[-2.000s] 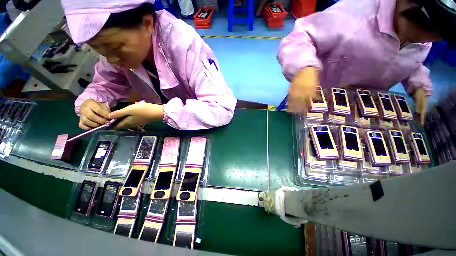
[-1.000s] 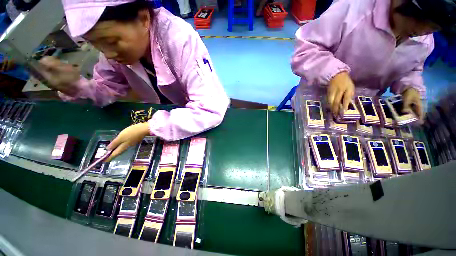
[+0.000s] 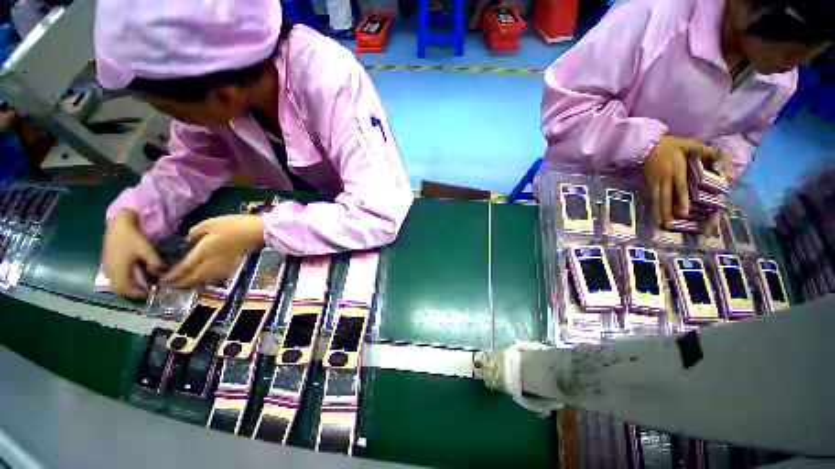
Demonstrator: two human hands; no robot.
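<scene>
Neither of my hands is in view. Nearest in front of me, a clear blister tray (image 3: 368, 403) on the green belt holds several open flip phones (image 3: 344, 334) in slanting columns, with dark screens in pale gold frames and pink halves. Two dark phones (image 3: 156, 360) lie at its left, partly under another open phone (image 3: 197, 325). At the right, stacked clear trays (image 3: 552, 311) hold two rows of closed flip phones (image 3: 645, 277). A stack of closed phones (image 3: 707, 183) is in the hands of the person at the right.
Two people in pink striped coats sit across the belt (image 3: 438, 266). The left person's hands (image 3: 215, 249) are over the tray's upper left. A large grey bar (image 3: 677, 380) crosses the lower right. More dark trays (image 3: 27, 220) stand at the far left.
The left person has put the open phone down in the tray's left column and moved both hands over a dark item. The right person has gathered several phones from the back row into a stack.
</scene>
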